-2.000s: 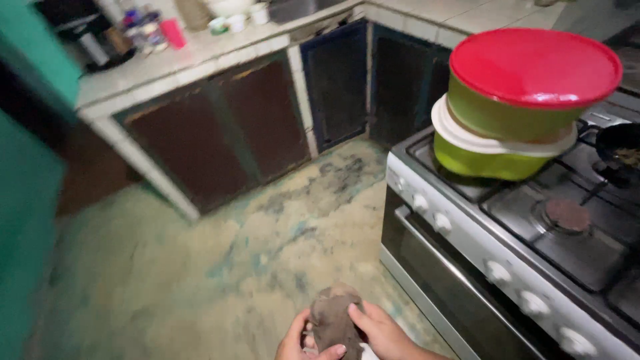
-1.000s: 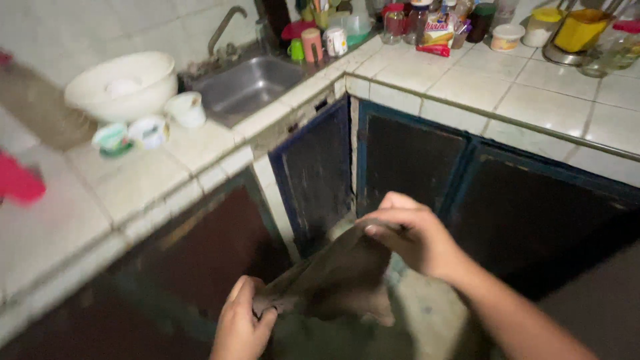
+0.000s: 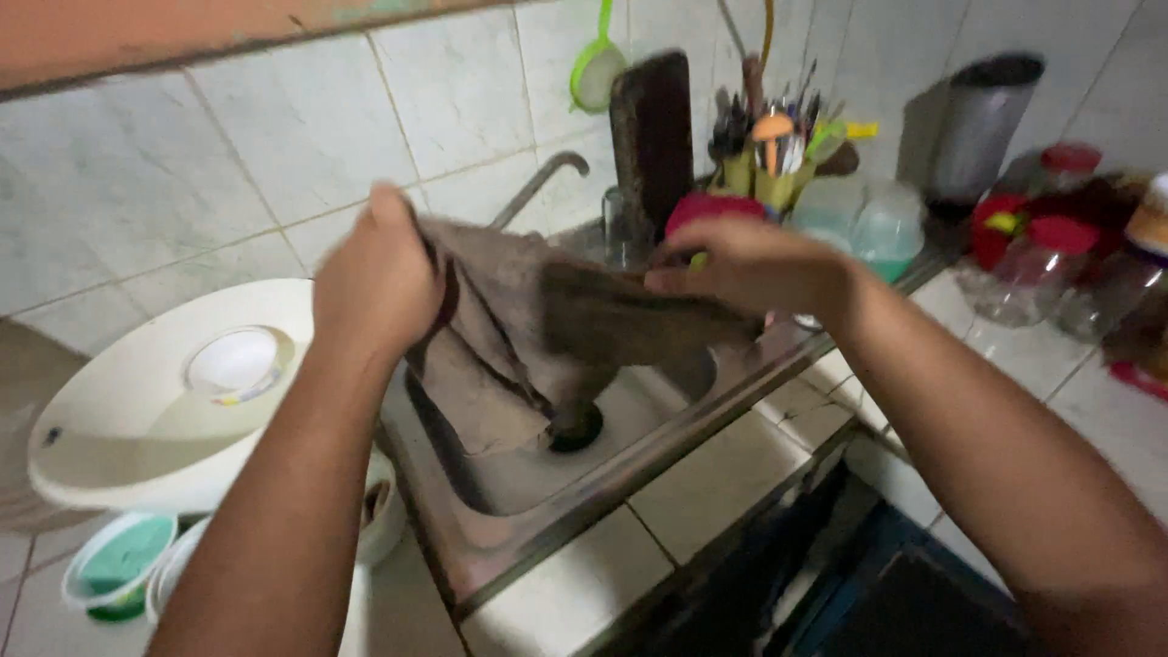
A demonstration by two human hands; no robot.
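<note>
A grey-brown cloth point(image 3: 511, 319) hangs spread between my hands over the stainless steel sink point(image 3: 511, 493). At its upper left corner, my left hand point(image 3: 379, 274) grips the cloth near the tiled wall. My right hand point(image 3: 748, 265), blurred, pinches the upper right edge. The lower folds hang down by the dark drain point(image 3: 577, 429); whether they touch the basin I cannot tell. Behind the cloth rises a metal faucet point(image 3: 543, 187), its lower part hidden.
Left of the sink are a large white basin point(image 3: 119, 465) holding a small bowl, and a tub with a green sponge point(image 3: 123, 552). Behind stand a dark board point(image 3: 652, 137), a drinking glass point(image 3: 620, 228) and a utensil holder point(image 3: 776, 187). Jars point(image 3: 1031, 274) stand at right.
The cloth, bunched in both hands above the floor two seconds ago, is now spread out over the sink. The view has swung from the stove to the sink.
</note>
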